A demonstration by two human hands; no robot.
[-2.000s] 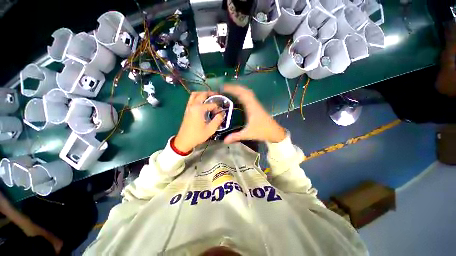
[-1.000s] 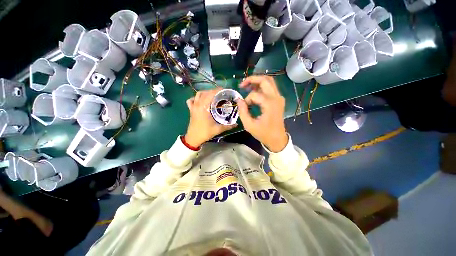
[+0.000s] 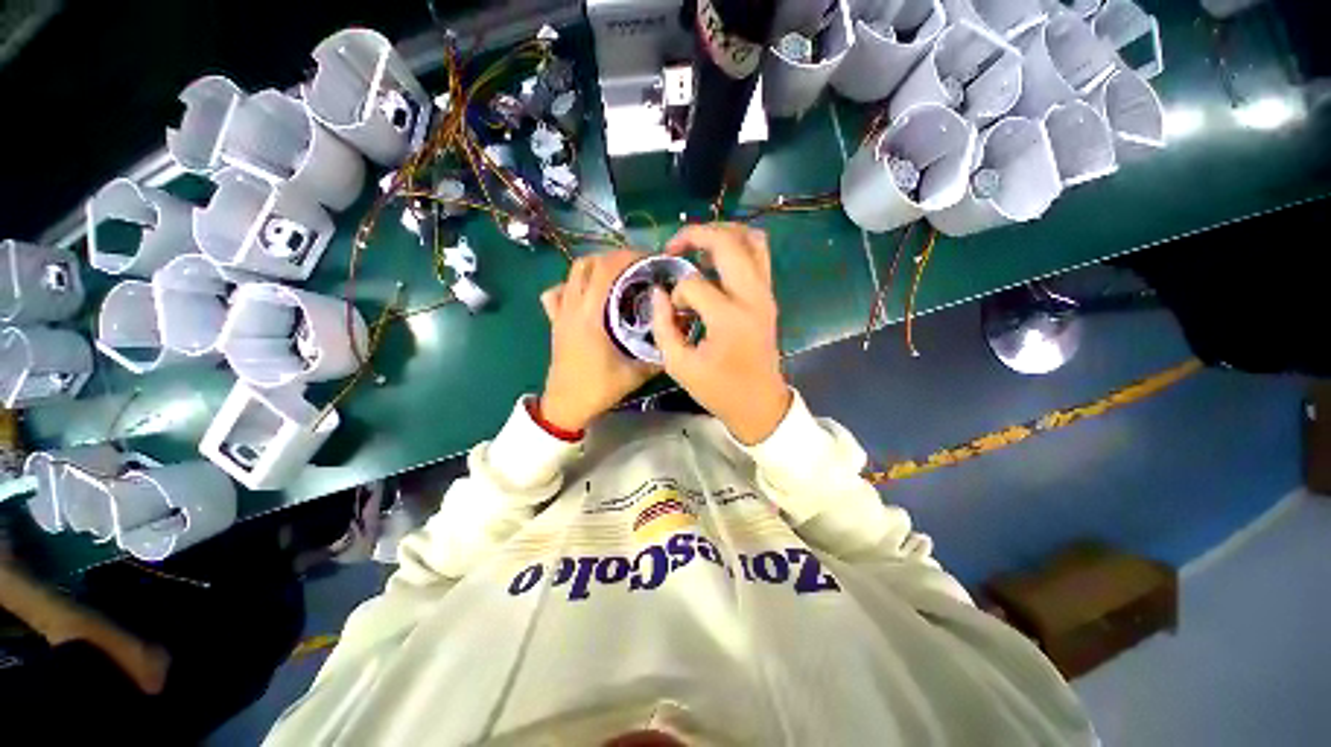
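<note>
A white round housing (image 3: 625,317) is held upright at the bench's front edge, its round opening facing me. Dark and metallic parts show inside it. My left hand (image 3: 584,347) is wrapped around its left side and grips it. My right hand (image 3: 734,339) is at its right side, with fingertips in the opening; whether they pinch a wire or part is hidden. A black electric screwdriver (image 3: 718,110) hangs just beyond my hands, in front of the silver-white screw feeder (image 3: 631,73).
White housings (image 3: 292,336) stand in a loose group on the left. A tangle of wired components (image 3: 464,263) lies left of the feeder. Tightly stacked housings (image 3: 1017,172) stand on the right, wires hanging over the edge. A person's arm (image 3: 88,625) is at lower left.
The housing's round opening has turned to face me since the earliest frame. My right hand has moved in from the right, and its fingers now reach into the opening.
</note>
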